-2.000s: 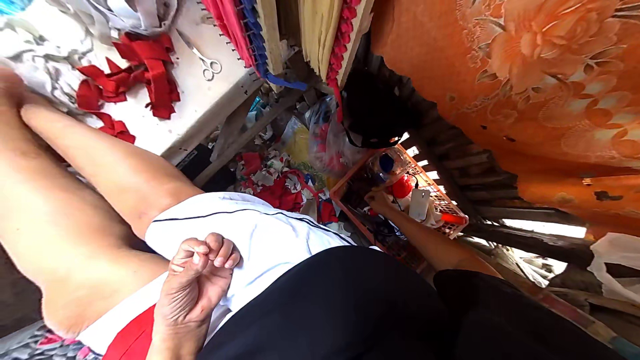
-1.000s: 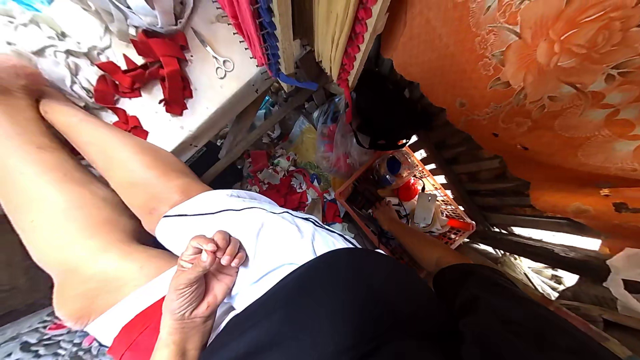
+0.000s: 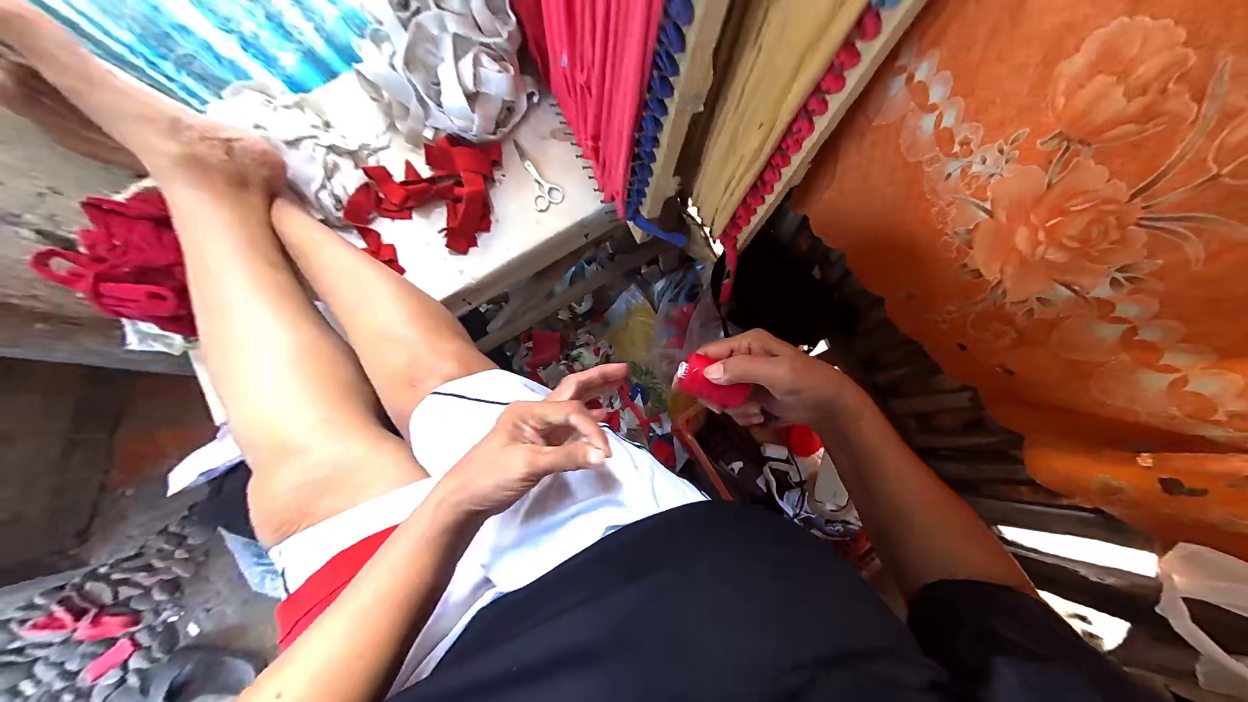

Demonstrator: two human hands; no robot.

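My right hand (image 3: 770, 375) grips a small red bundle, which looks like a spool of thread (image 3: 714, 381), its pale end facing left. Over my lap, my left hand (image 3: 546, 429) is raised with its fingers parted and bent, and I see nothing in it. Beneath my right hand lies an orange plastic basket (image 3: 704, 450) of mixed small items, partly hidden by the hand and arm. Small scissors (image 3: 539, 181) lie on the white tabletop, beside red fabric strips (image 3: 468, 190) and a heap of whitish fabric strips (image 3: 458, 68).
Frames strung with pink strips (image 3: 604, 97) and yellow strips (image 3: 765, 97) lean at the table's edge. An orange floral curtain (image 3: 1072, 224) hangs at right. Fabric scraps (image 3: 546, 348) fill the gap below the table. A dark red cloth bundle (image 3: 141, 258) lies beyond my legs.
My right hand has come up out of the orange basket with the red bundle in it. My left hand's curled fingers have spread. The view has shifted, showing more on the left.
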